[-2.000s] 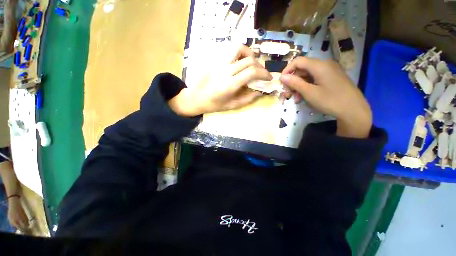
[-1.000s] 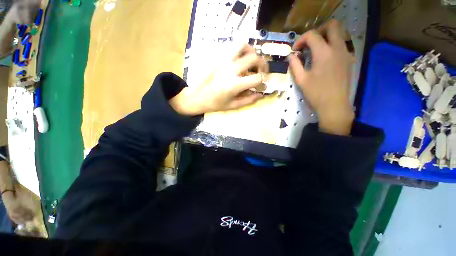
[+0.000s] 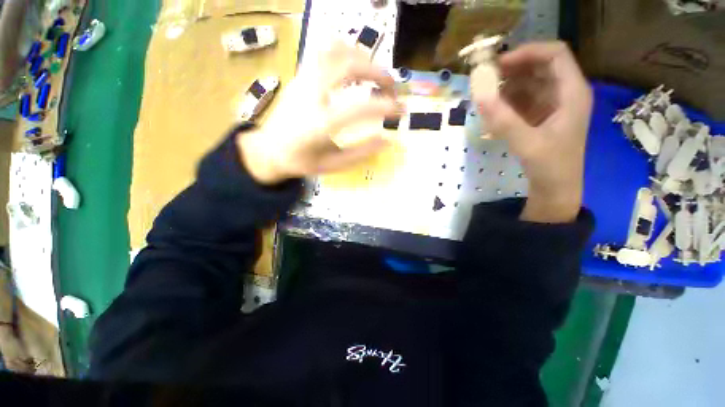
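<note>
My right hand (image 3: 536, 107) holds a beige plastic part (image 3: 483, 70) raised above the right side of the fixture, its cross-arm end up. My left hand (image 3: 318, 119) is blurred, fingers spread, over the left side of the perforated metal plate (image 3: 493, 171); whether it holds anything small cannot be told. The fixture (image 3: 424, 121) shows a row of black blocks and a pink-red spot, with no beige part on it. The yellow sheet (image 3: 362, 171) lies below it.
A blue tray (image 3: 604, 175) with many beige parts is at the right. Flattened cardboard (image 3: 191, 119) at the left bears beige parts (image 3: 250, 37). The taped box (image 3: 469, 24) stands above the fixture. Blue cylinders (image 3: 41, 97) lie at the far left.
The beige part has left the fixture and is up in my right hand. My left hand has moved left and opened out. Beige parts now show on the cardboard.
</note>
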